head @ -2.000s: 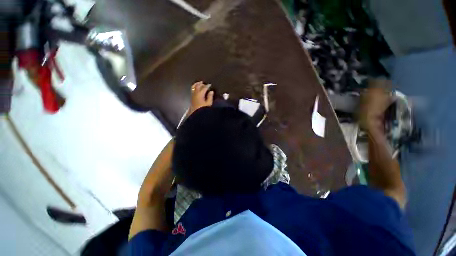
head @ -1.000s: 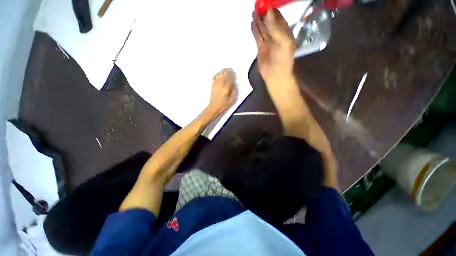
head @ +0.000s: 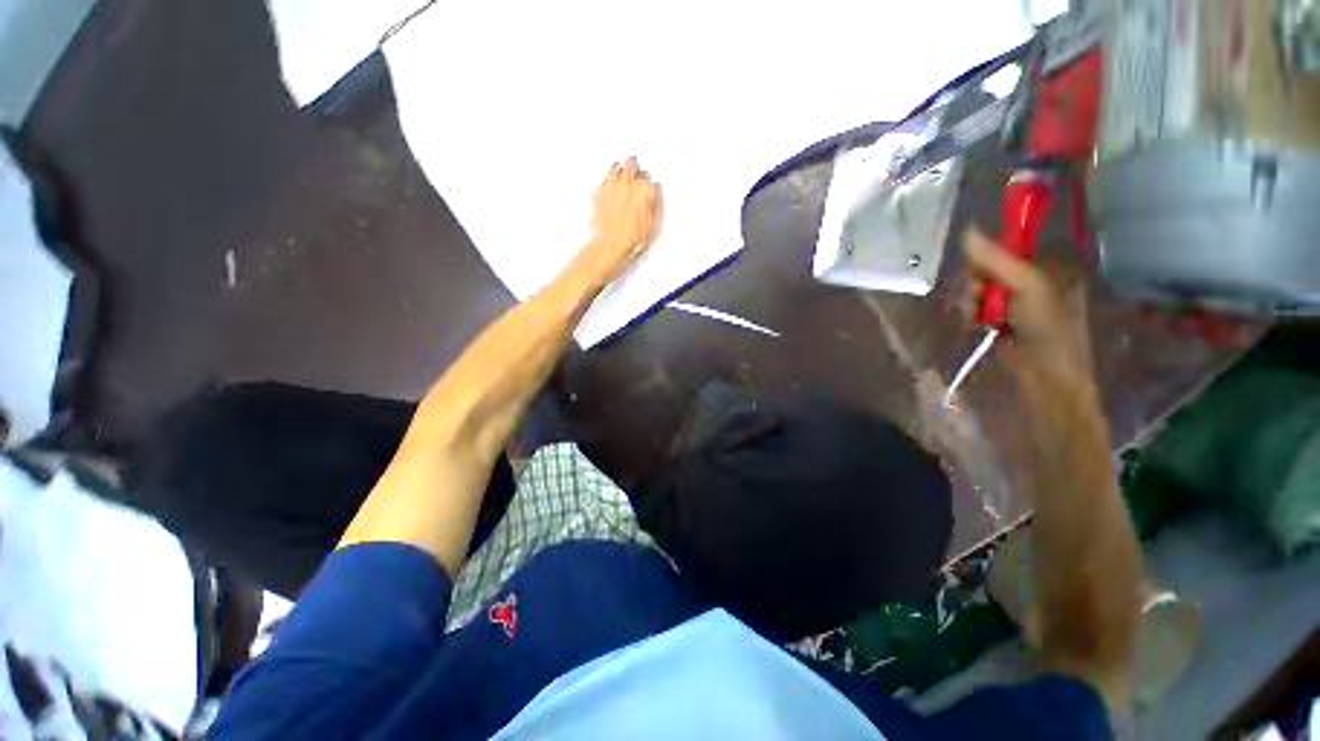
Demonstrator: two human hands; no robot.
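The white marker paper (head: 579, 87) lies on the dark fabric lay, whose edge shows as a thin dark line. My left hand (head: 627, 210) rests on the paper near its front point; its fingers look curled, with nothing seen in it. My right hand (head: 1025, 297) is blurred and grips the red machine handle (head: 1025, 217). The grey cutting machine (head: 1209, 188) stands at the upper right, partly cut off by the edge. Its silver base plate (head: 886, 225) lies on the table beside the paper's curved right edge. Where the blade meets the lay is unclear.
Thin white offcuts (head: 724, 317) lie on the brown table (head: 232, 203) between my arms and below the handle. Another paper-topped piece (head: 326, 44) is at the upper left. Paper-topped stacks (head: 109, 579) stand at the left. Green material (head: 1238, 449) lies beyond the right table edge.
Since one second ago, my right hand and the machine have shifted right in view, and the hand now grips the handle clearly. The view has moved; my left hand stays on the paper.
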